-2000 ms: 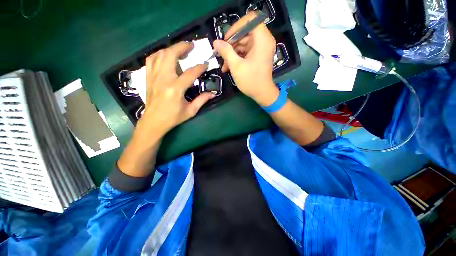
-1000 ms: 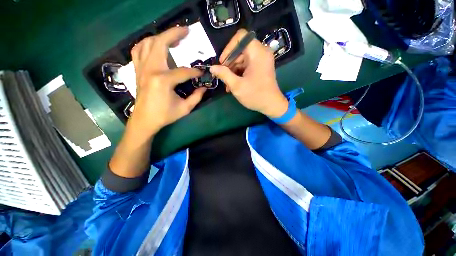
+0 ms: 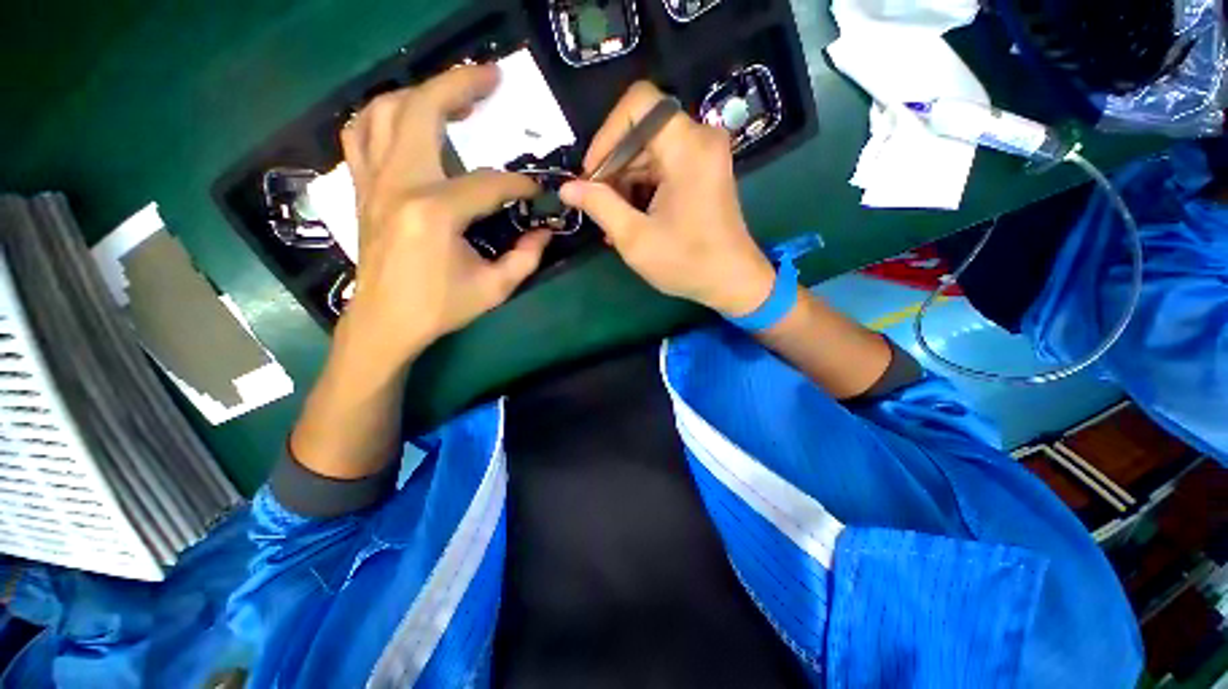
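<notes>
My right hand [image 3: 676,202] holds the grey tweezers [image 3: 630,139] like a pen, their tip at the top edge of a dark device case [image 3: 547,206] with a silver rim. My left hand [image 3: 428,222] has its thumb and index finger at the left side of that case and steadies it in the black tray [image 3: 795,141]. A white liner sheet [image 3: 516,119] lies on the tray, partly under my left hand. Other cases sit in the tray pockets. Any small part at the tweezer tip is too small to tell.
A second liner piece [image 3: 193,319] and a thick white stack [image 3: 84,417] lie at the left. At the right are a white wipe [image 3: 916,168], a glue syringe [image 3: 990,131] with a clear hose [image 3: 1135,256], and a dark bin [image 3: 1091,47]. Another person's blue sleeve [image 3: 1145,289] shows at the right.
My hands have moved from the white liner sheet to the device case, with the tweezer tip now on its edge. The whole view has shifted, so the tray sits slightly further up and left.
</notes>
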